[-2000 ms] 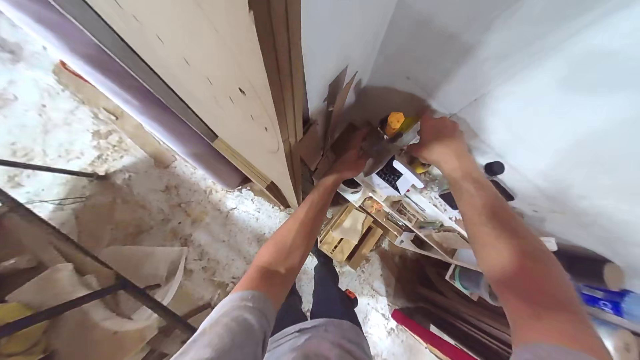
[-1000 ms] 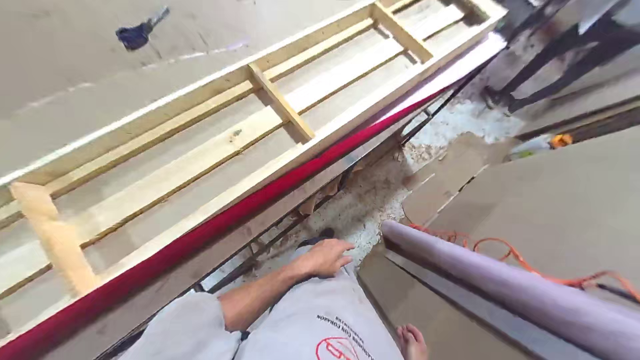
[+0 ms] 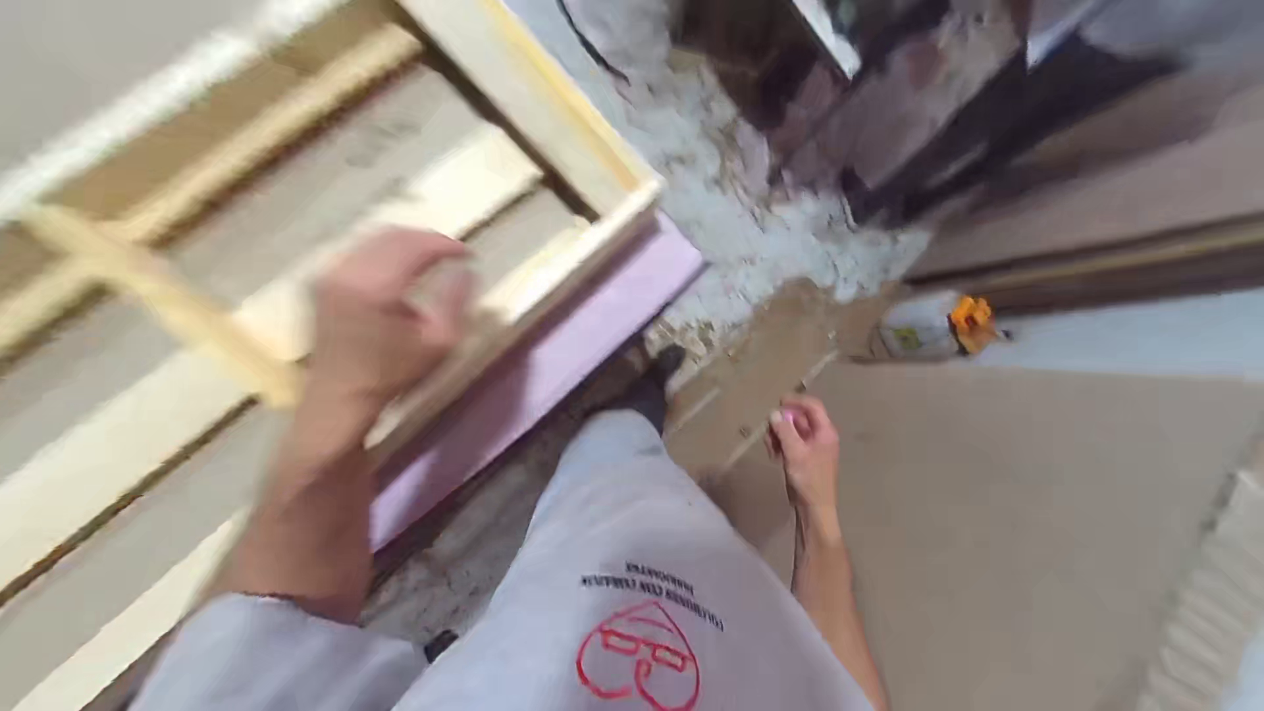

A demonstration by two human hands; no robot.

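My left hand [image 3: 395, 296] is blurred, its fingers curled, over the near side of a wooden frame [image 3: 178, 306] with slats and crosspieces; whether it holds anything cannot be told. Under the frame's edge runs a lilac board or padded strip [image 3: 553, 380]. Lower and to the right, my right hand [image 3: 808, 439] has its fingers bent together, with a small pink spot at the fingertips that is too small to identify. It is over a brown panel [image 3: 1027, 513].
A clear bottle-like container with an orange top [image 3: 973, 324] lies at the right by a panel edge. Debris covers the whitish floor [image 3: 721, 188]. Dark objects [image 3: 889, 118] stand at the top, and my shoe [image 3: 652, 380] is beside the frame.
The view has swung from a cluttered wall corner to the wooden frame. A hand that lay near my shirt one second ago is no longer there; my left hand is now over the frame.
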